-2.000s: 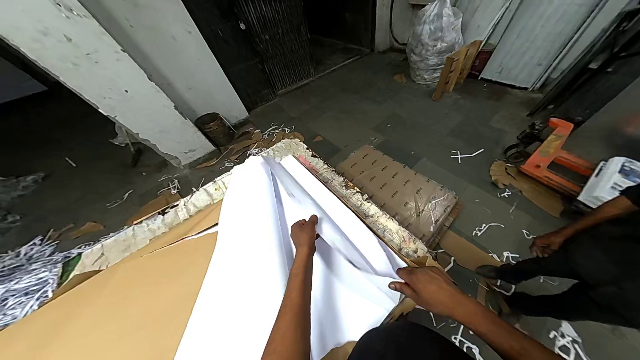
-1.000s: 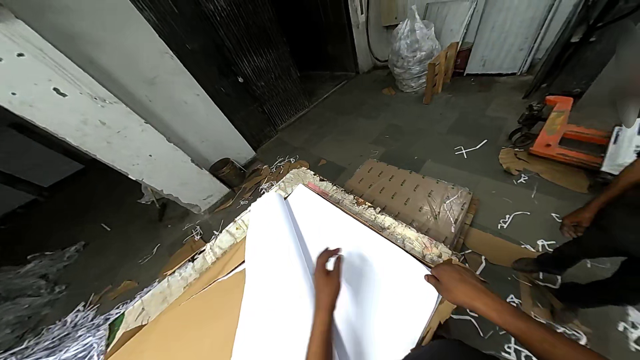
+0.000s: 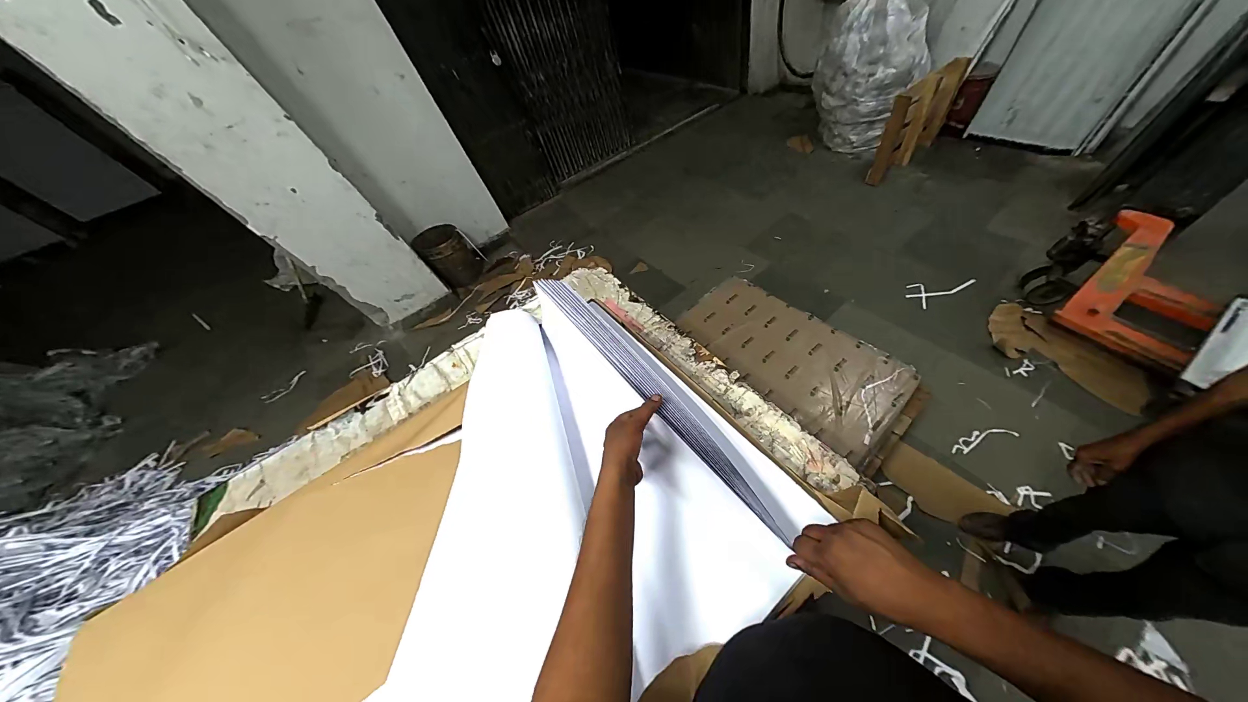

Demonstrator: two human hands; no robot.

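Note:
A stack of large white paper sheets [image 3: 702, 526] lies on a table with a worn, crusted edge [image 3: 760, 400]. Several upper sheets are lifted and bent back, so their fanned edges [image 3: 673, 419] show as a grey striped band. My left hand [image 3: 634, 439] rests on the lifted sheets beside that band, thumb and fingers apart. My right hand [image 3: 858, 561] has the near right corner of the sheets pinched between thumb and fingers. To the left lies brown kraft paper [image 3: 292, 546], torn along its upper edge, partly under the white sheets.
Shredded paper strips [image 3: 88, 575] heap at the left. Beyond the table lie a wrapped brown pack [image 3: 799, 361] and a metal bucket [image 3: 448, 255]. An orange pallet jack [image 3: 1121, 283] stands at right, near another person's hand [image 3: 1107, 458] and dark trousers. White scraps litter the floor.
One second ago the right part of the stack lay flat; now a thick group of sheets is raised with its edges fanned. My right hand stays at the corner.

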